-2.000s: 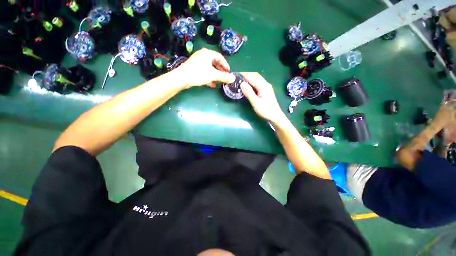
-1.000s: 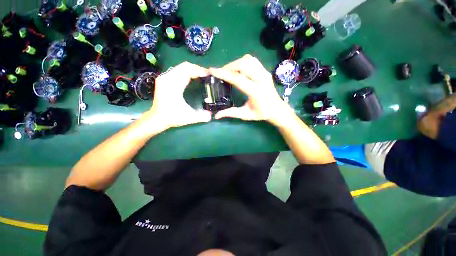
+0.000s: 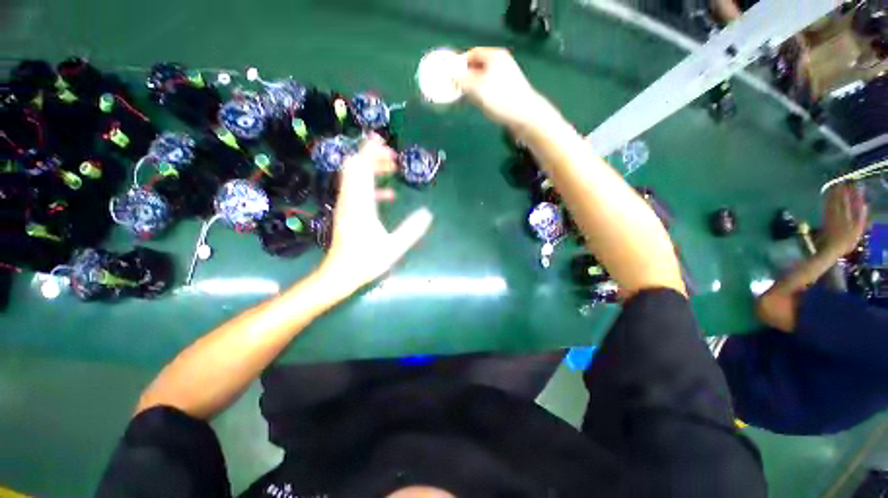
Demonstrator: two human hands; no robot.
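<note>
My right hand is stretched to the far side of the green bench and grips a round unit, whose face shows bright white from glare. My left hand is open and empty over the bench, fingers spread, slightly blurred, near the circuit boards. Round blue-white circuit boards sit on many black bodies with red wires and yellow-green pieces at the left. One board lies just right of my left fingertips.
Another board and black bodies lie under my right forearm, partly hidden. A white slanting post stands at the right, with a clear plastic cup beside it. Another person's hand and dark sleeve are at the far right. A conveyor edge crosses the upper right.
Both hands held a black cylinder near the front of the bench. Now my left hand has let go, and my right hand has moved far forward with the round unit. The view has shifted.
</note>
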